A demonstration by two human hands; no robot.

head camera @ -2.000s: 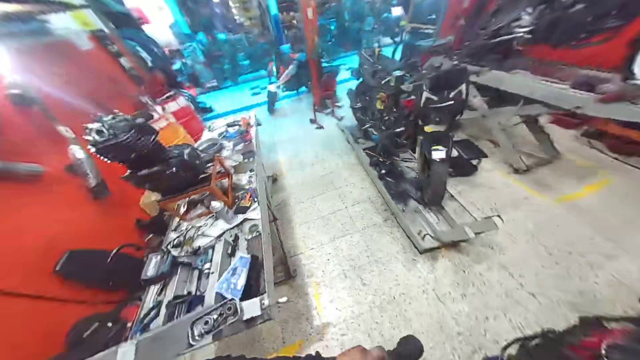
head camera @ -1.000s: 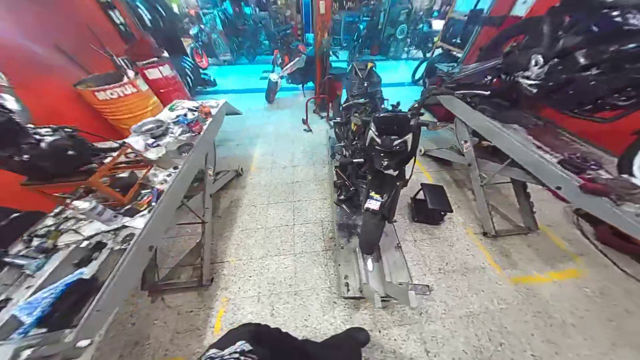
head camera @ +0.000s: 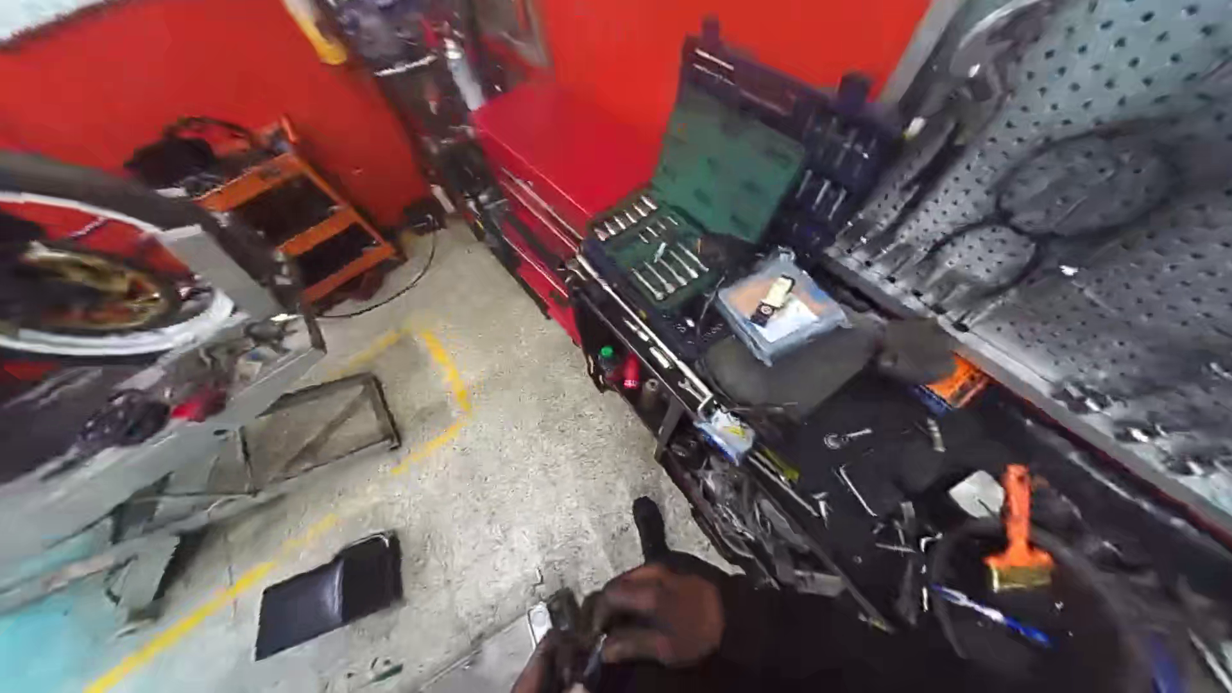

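Note:
At the bottom middle, my right hand has bent fingers around or against a small object that I cannot make out. My left hand is beside it at the frame's lower edge, partly cut off, and the two nearly meet. A dark sleeve covers the right forearm. To the right of the hands is a dark workbench with an orange-handled brush, a blue pen-like tool, a hex key and other small tools. Farther up the bench, a green socket set case stands with its lid up, beside a clear plastic box.
A red tool cabinet adjoins the bench, below a red wall. A perforated metal panel rises at the right. On the left are an orange shelf cart, a motorcycle wheel on a grey lift, and a black open case on the floor.
The view has swung far to the right, from the motorcycle on its lift to the tool bench. Both hands now show close together at the bottom.

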